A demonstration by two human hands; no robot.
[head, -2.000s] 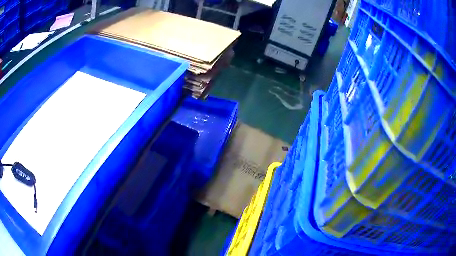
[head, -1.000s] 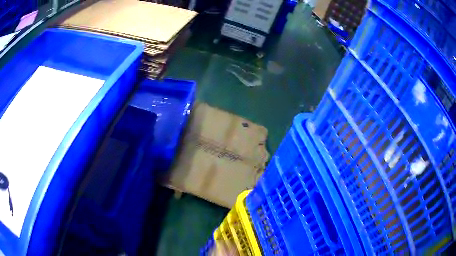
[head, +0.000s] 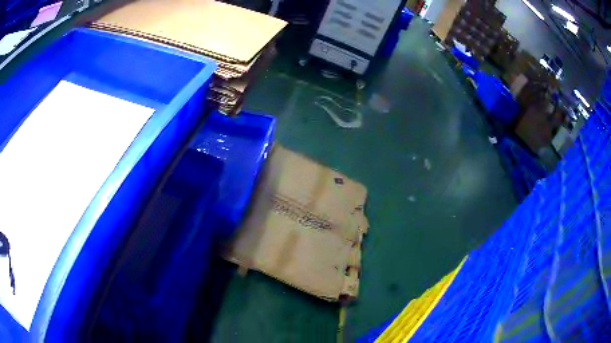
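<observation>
No hand shows in the picture now. The large blue tote stands at the left, with a white liner sheet lying flat inside. A black power adapter is cut off by the left edge, and its thin black cord lies on the sheet. The slatted blue crates lean across the lower right, blurred and tilted in view, with a yellow crate edge low beside them. Whether a hand touches the crates cannot be seen.
A smaller blue tote sits beside the large one, next to flat cardboard on the green floor. A cardboard stack stands behind the tote. A grey-white cabinet is at the top. Boxes and blue containers line the far right.
The slatted crates have shifted down and right in view and look more tilted, uncovering floor and far boxes. A blurred hand-like shape by the yellow crate one second ago is gone. The view has also shifted.
</observation>
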